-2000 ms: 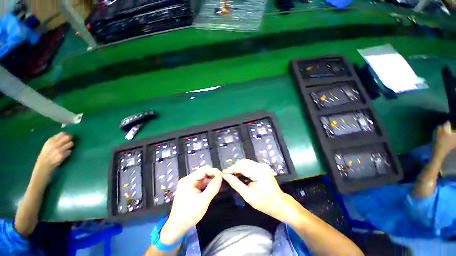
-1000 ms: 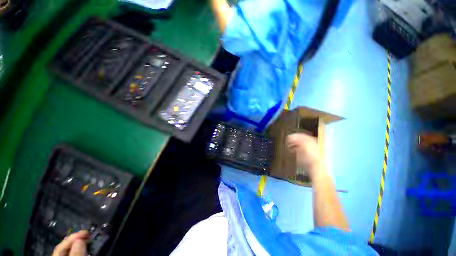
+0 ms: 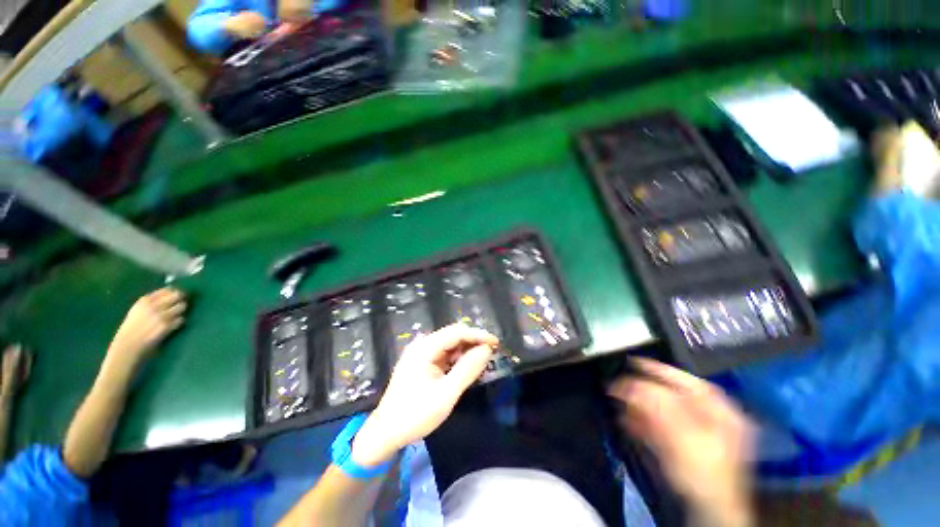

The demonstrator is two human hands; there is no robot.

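Observation:
A black foam tray (image 3: 421, 399) lies on the green bench in front of me with several phone housings in its slots, such as the leftmost phone housing (image 3: 289, 365). My left hand (image 3: 433, 386), with a blue wristband, is over the tray's front edge with thumb and finger together. I cannot tell whether something tiny is between the fingertips. My right hand (image 3: 685, 427) is blurred, off the bench edge to the right of the tray. Its fingers are partly bent, and I cannot tell whether it holds anything.
A second foam tray (image 3: 744, 358) with housings lies at right. A black curved strip (image 3: 301, 259) with a pale piece (image 3: 293, 284) lies beyond my tray. White paper (image 3: 789, 129) is at back right. Other people's hands show at left (image 3: 155, 317) and far right (image 3: 888, 154). A pale post (image 3: 98, 216) slants at left.
The view has swung back from the floor and the cardboard carton to the bench. My right hand has left the carton and is near the bench edge. My left hand is again over the tray.

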